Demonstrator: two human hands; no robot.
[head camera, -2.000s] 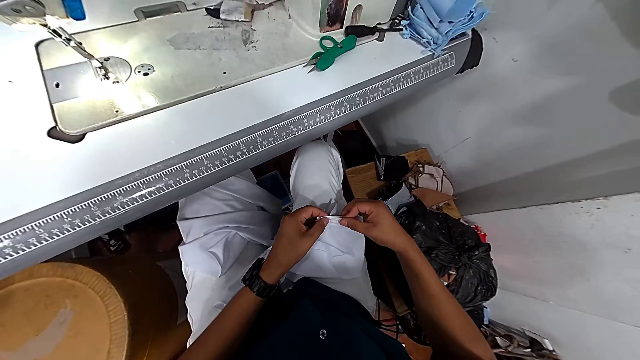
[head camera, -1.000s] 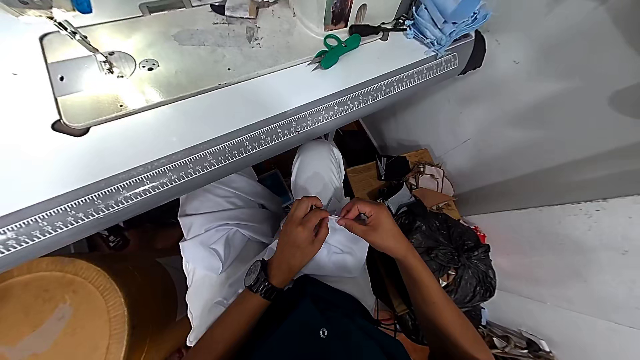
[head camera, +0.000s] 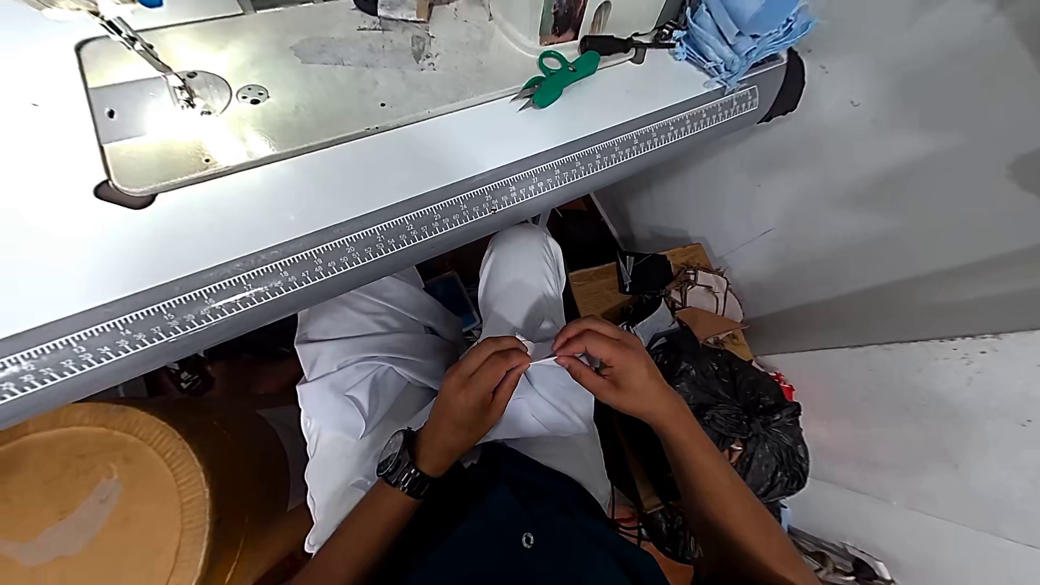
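Note:
Above my lap, my left hand (head camera: 479, 398) and my right hand (head camera: 613, 366) pinch a narrow strip of white fabric (head camera: 543, 360) between fingertips. A short gap separates the hands, and the strip spans it. White cloth (head camera: 528, 406) lies over my legs beneath them; where the strip joins it, I cannot tell. Beyond my hands is the sewing machine table, with a sewing machine's metal bed (head camera: 309, 89) and presser foot (head camera: 188, 99) at upper left. Green-handled thread snips (head camera: 559, 79) rest near the machine's base.
A ruler tape (head camera: 390, 244) runs along the table's front edge. Folded light blue fabric (head camera: 739, 36) sits at its right end. A round brown container (head camera: 106, 496) stands at lower left. Right of my legs are a black plastic bag (head camera: 747, 414), cardboard (head camera: 597, 291) and a grey wall (head camera: 894, 187).
My left hand's fingers have shifted on the white fabric, and more of the strip shows between the hands than one second ago. The snips have stayed in place.

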